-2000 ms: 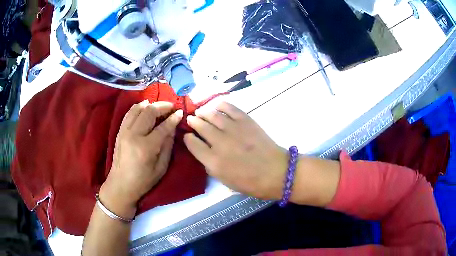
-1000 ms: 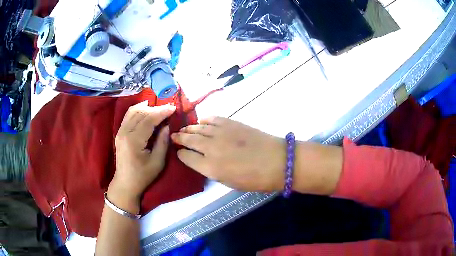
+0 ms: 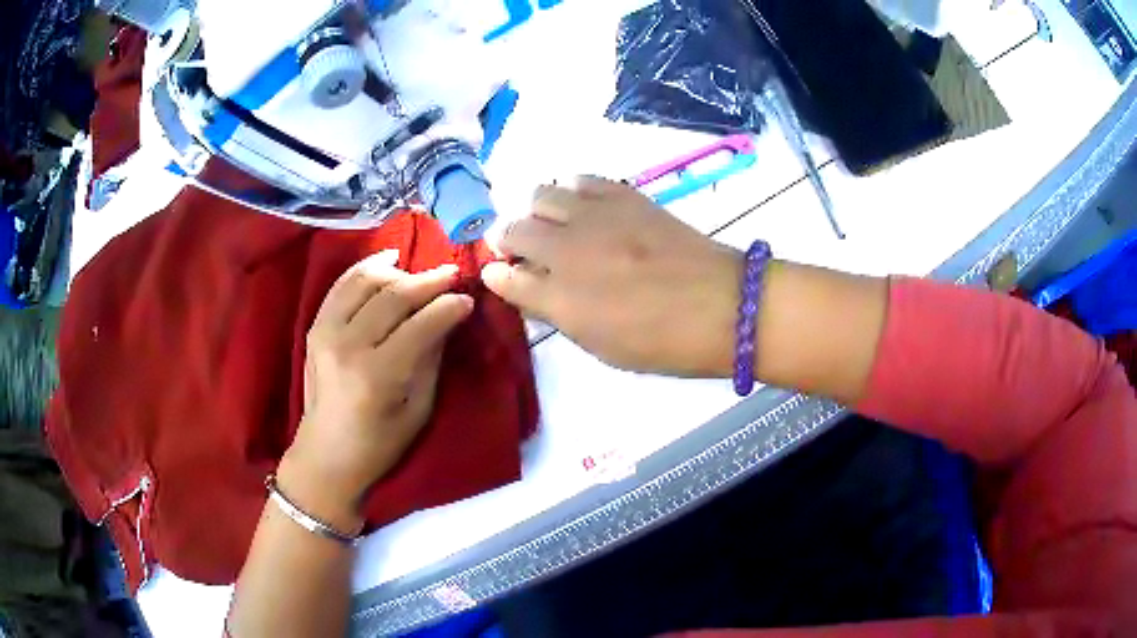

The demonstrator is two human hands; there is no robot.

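A dark red garment (image 3: pixel 212 361) spreads over the left of the table, its edge under the lit needle area of the white sewing machine (image 3: pixel 268 119). A blue-grey round attachment (image 3: pixel 459 199) sits just above that spot. My left hand (image 3: pixel 380 361) lies on the garment, fingertips gripping the red fabric near the needle area. My right hand (image 3: pixel 611 274) is to its right, thumb and finger closed on the fabric edge beside the left fingertips. The needle itself is hidden.
Pink and turquoise snips (image 3: pixel 698 168) lie behind my right hand, partly covered. A black plastic packet (image 3: pixel 686 69), a black phone (image 3: pixel 860 94) and a thin metal tool (image 3: pixel 804 156) lie at the back. A measuring tape (image 3: pixel 648 499) follows the table's curved front edge.
My right hand has moved up and forward from lying on the fabric to the edge by the needle area, now covering the snips' dark tips. My left fingers are closer to the right ones.
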